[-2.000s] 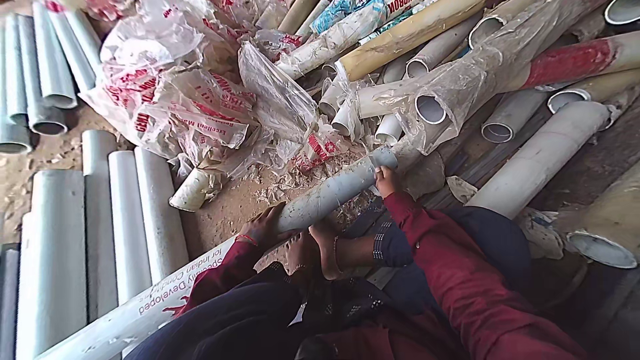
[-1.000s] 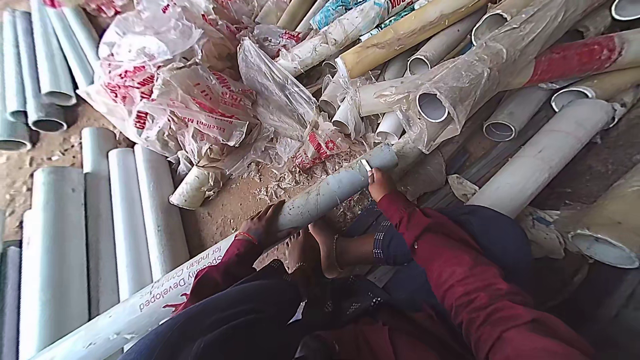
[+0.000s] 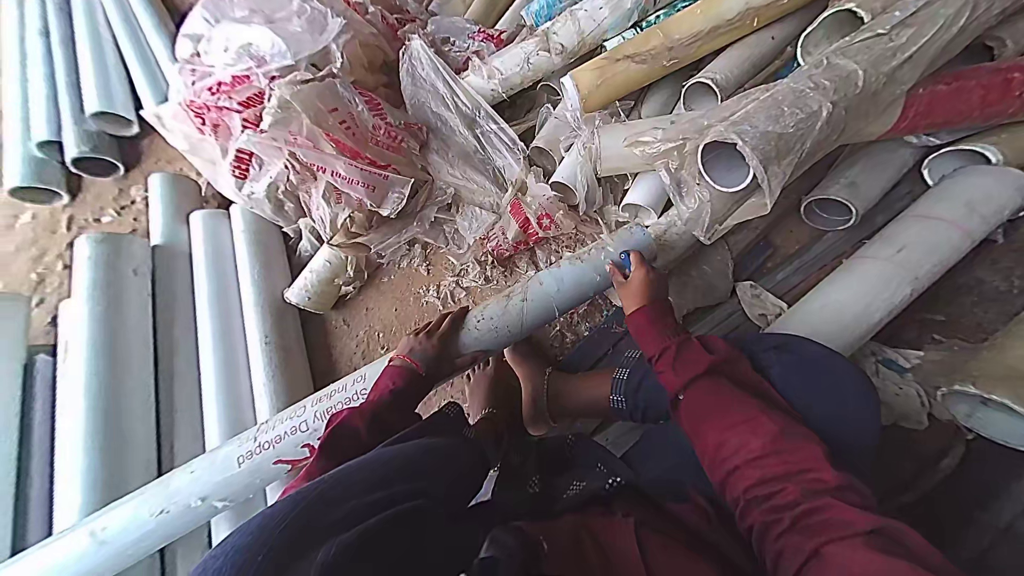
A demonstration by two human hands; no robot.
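A long pipe, grey at its far end (image 3: pixel 544 300) and wrapped in white printed film (image 3: pixel 216 472) lower down, slants from bottom left to centre right. My left hand (image 3: pixel 436 340), with a red thread at the wrist, lies over the pipe where the wrap meets the bare grey part. Near the far end, my right hand (image 3: pixel 640 284) is closed on a small blue tool (image 3: pixel 625 260) held against the pipe's surface; its kind cannot be told. Pale shavings (image 3: pixel 448 280) lie on the ground beyond the pipe.
Crumpled printed plastic film (image 3: pixel 320 136) lies beyond the pipe, beside a short pipe piece (image 3: pixel 316 280). Pale pipes (image 3: pixel 260 312) stand in rows at the left. Many pipes, one yellowish (image 3: pixel 680 52), are heaped at the right. My bare feet (image 3: pixel 528 384) are close to the pipe.
My right hand has shifted slightly along the far end of the pipe, and the blue tool now shows in it. My left hand stays on the pipe.
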